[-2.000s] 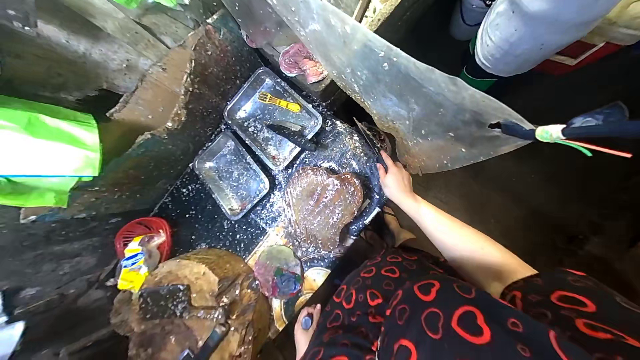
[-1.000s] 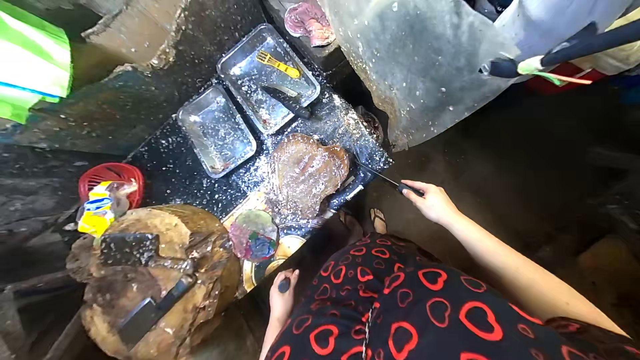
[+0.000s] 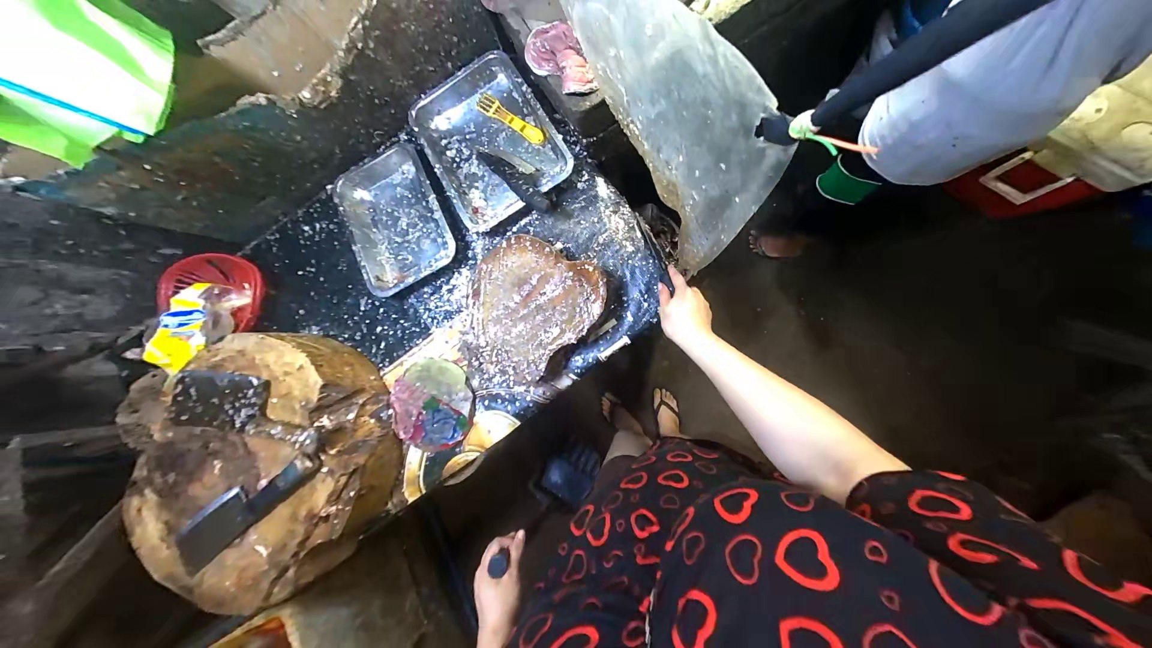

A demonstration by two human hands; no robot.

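Note:
My right hand [image 3: 686, 310] is closed on the dark handle of a knife [image 3: 668, 281] at the right edge of the scale-covered table [image 3: 301, 256]; its blade is hard to make out. Low in the view, my left hand [image 3: 498, 589] grips a dark, round-ended handle [image 3: 498, 564]; the rest of that tool is hidden. A worn, heart-shaped wooden board [image 3: 535, 306] lies on the table, left of my right hand. Beyond it, one metal tray [image 3: 560, 171] holds a yellow fork-shaped tool [image 3: 511, 119] and a dark-handled knife [image 3: 517, 180]. Another tray [image 3: 396, 220] lies beside it.
A cleaver [image 3: 247, 513] lies on a thick wooden chopping block [image 3: 333, 360] at lower left. Behind are a red plastic basket [image 3: 211, 270] and a yellow packet [image 3: 180, 333]. A plastic sheet [image 3: 684, 108] hangs near the table's far right. A person's light-clothed leg [image 3: 954, 117] shows at upper right.
My right hand, out to the right of the table with the knife blade showing one second ago, is now back at the table's edge. My left hand keeps its grip on the dark handle.

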